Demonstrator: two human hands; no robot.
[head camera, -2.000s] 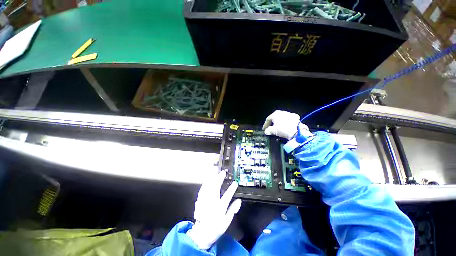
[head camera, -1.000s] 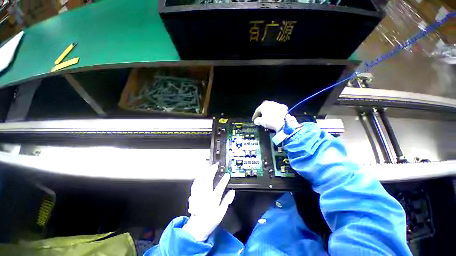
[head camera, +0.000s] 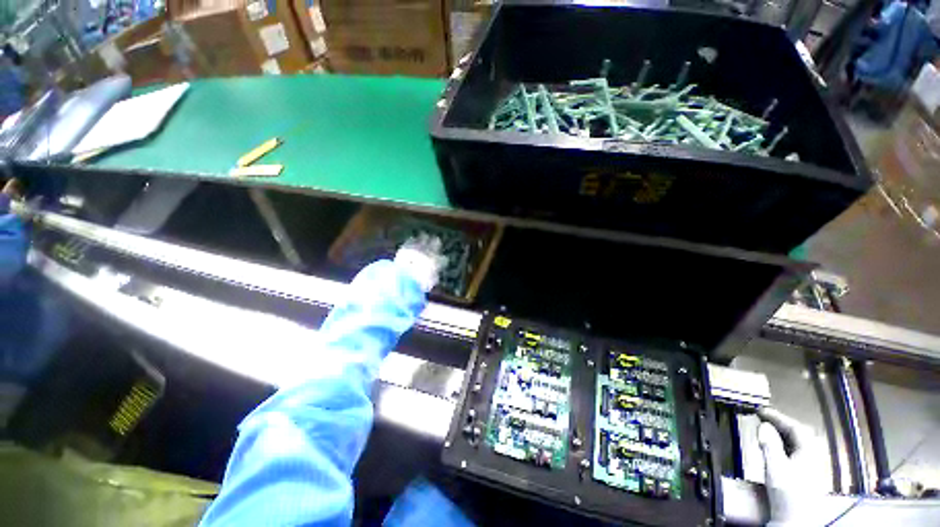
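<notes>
A black pallet (head camera: 585, 412) lies on the conveyor rails. Its two bays each hold a green populated board, a left board (head camera: 533, 399) and a right board (head camera: 637, 424). My left hand (head camera: 421, 259), in a white glove, is stretched forward over the brown carton (head camera: 484, 270) of pale-green strips under the bench. It is blurred, and I cannot tell whether it holds anything. My right hand (head camera: 785, 458), also gloved and blurred, is on the conveyor just right of the pallet, fingers apart, with nothing visible in it.
A large black tote (head camera: 660, 190) of pale-green strips stands on the green bench (head camera: 350, 139). Two yellow pieces (head camera: 259, 156) lie on the bench. Cartons (head camera: 381, 36) stand behind it. A person in blue (head camera: 895, 46) is at the far right. Rollers (head camera: 847, 412) lie at right.
My left hand has left the pallet's left edge and reached forward to the carton. My right hand has moved off the boards to the pallet's right side. The view has shifted, showing more background.
</notes>
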